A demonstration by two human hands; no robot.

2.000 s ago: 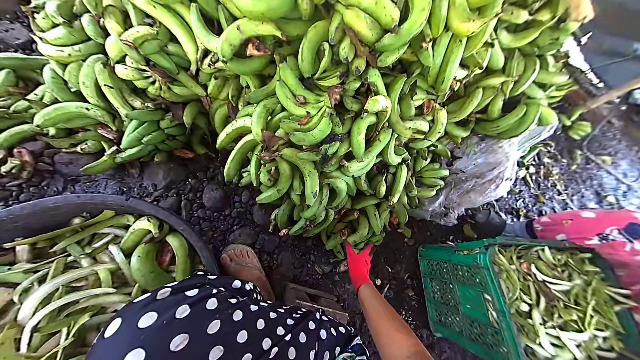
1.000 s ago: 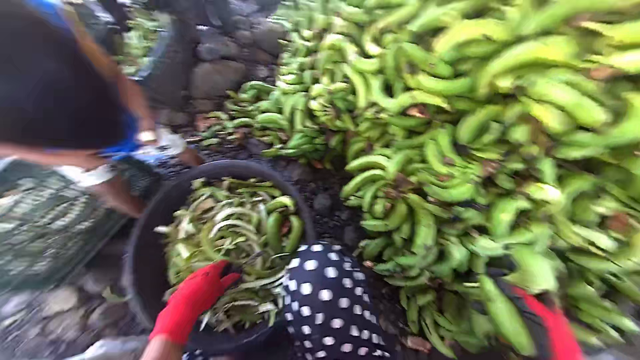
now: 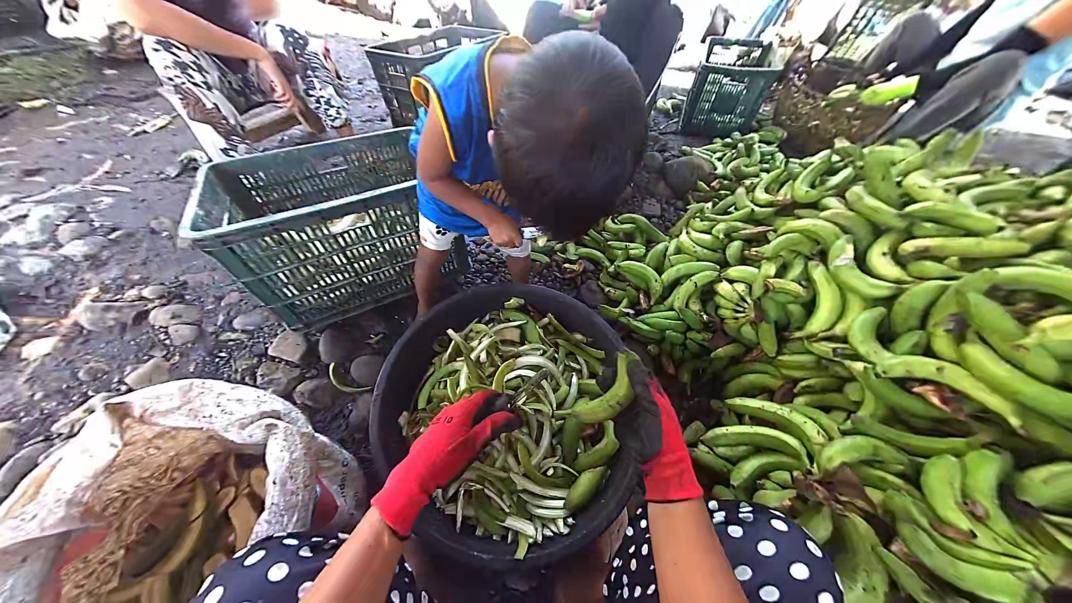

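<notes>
Both hands wear red gloves with black palms and fingers. A round black tub point(image 3: 392, 394) stands between my knees, filled with green peel strips point(image 3: 523, 394) and a few whole green bananas. At the tub's right side my right hand point(image 3: 657, 431) grips a green banana point(image 3: 605, 400); its fingers are partly hidden behind the fruit. My left hand point(image 3: 452, 444) is over the peels at the left, fingers curled; whether it holds anything small is not visible. A large heap of green bananas point(image 3: 837, 301) lies to the right of the tub.
A person in a blue sleeveless shirt point(image 3: 456, 126) leans over the tub's far side. Green plastic crates point(image 3: 310, 226) stand behind left and at the back point(image 3: 729, 92). An open woven sack point(image 3: 209, 402) lies at the left. Other people sit further back. Stones cover the ground.
The view has swung a lot. My right hand, over the banana heap one second ago with a banana, is now at the tub with a banana. The person in blue now leans over the tub.
</notes>
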